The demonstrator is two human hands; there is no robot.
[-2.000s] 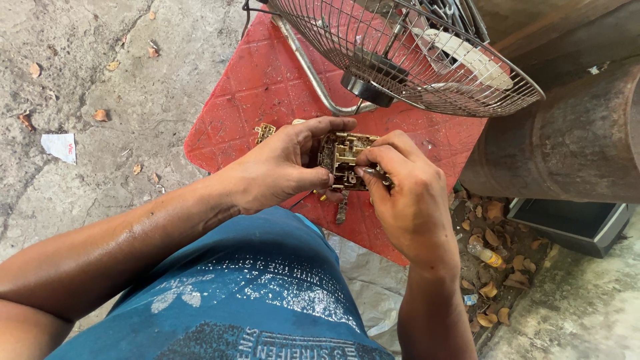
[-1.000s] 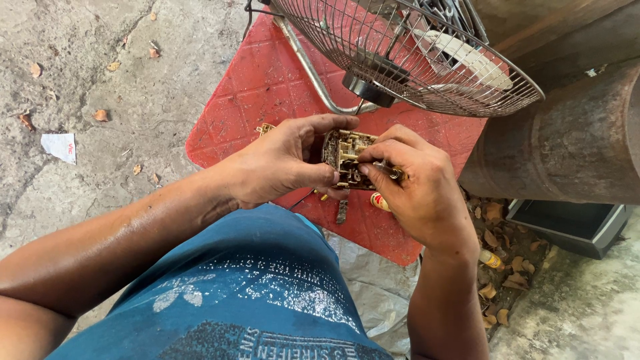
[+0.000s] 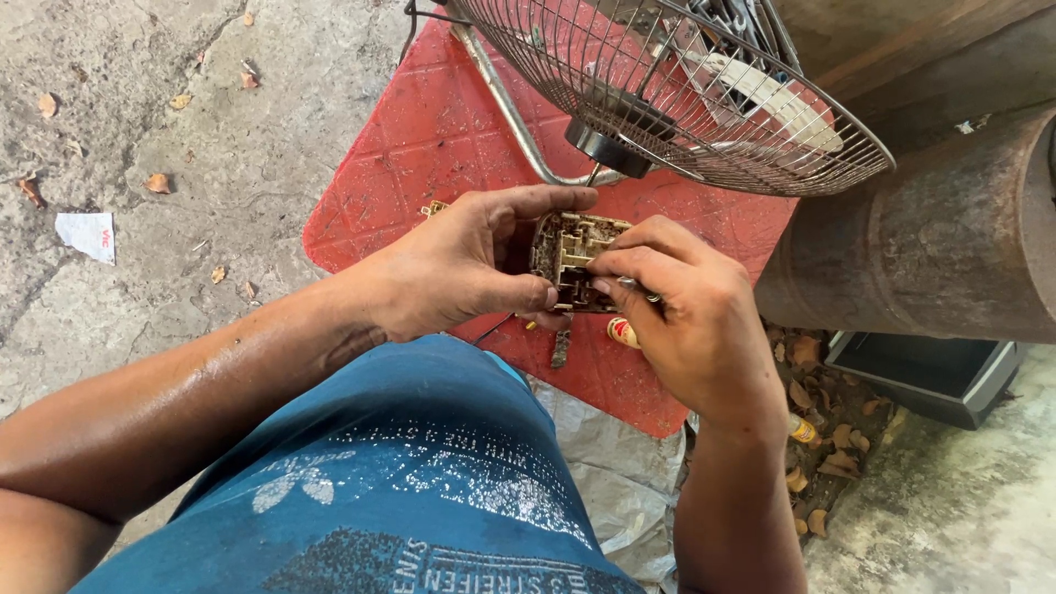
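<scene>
My left hand [image 3: 462, 256] grips the left end of a small, dirty rectangular housing [image 3: 577, 247] with brass-coloured inner parts, its fingers behind and its thumb on the lower edge. The fingers of my right hand [image 3: 676, 297] reach into the housing's right side. Between them is a small metal piece [image 3: 635, 285], mostly hidden, so its kind cannot be told. A brass-coloured part [image 3: 433, 209] lies on the red table [image 3: 371, 173] behind my left hand. Below the housing are a grimy flat strip [image 3: 561, 348] and a small container with a red and yellow label [image 3: 623, 332].
A wire-caged fan [image 3: 610, 140] on a bent metal tube stand [image 3: 511, 115] stands over the table's far side. At the right are a rusty metal drum [image 3: 916, 231] and a dark tray-like box [image 3: 924, 371]. Dry leaves and a paper scrap [image 3: 87, 235] lie on the ground.
My right hand has shifted slightly around the housing's right side. The labelled container, not seen two seconds ago, shows beside it. My left hand keeps its hold.
</scene>
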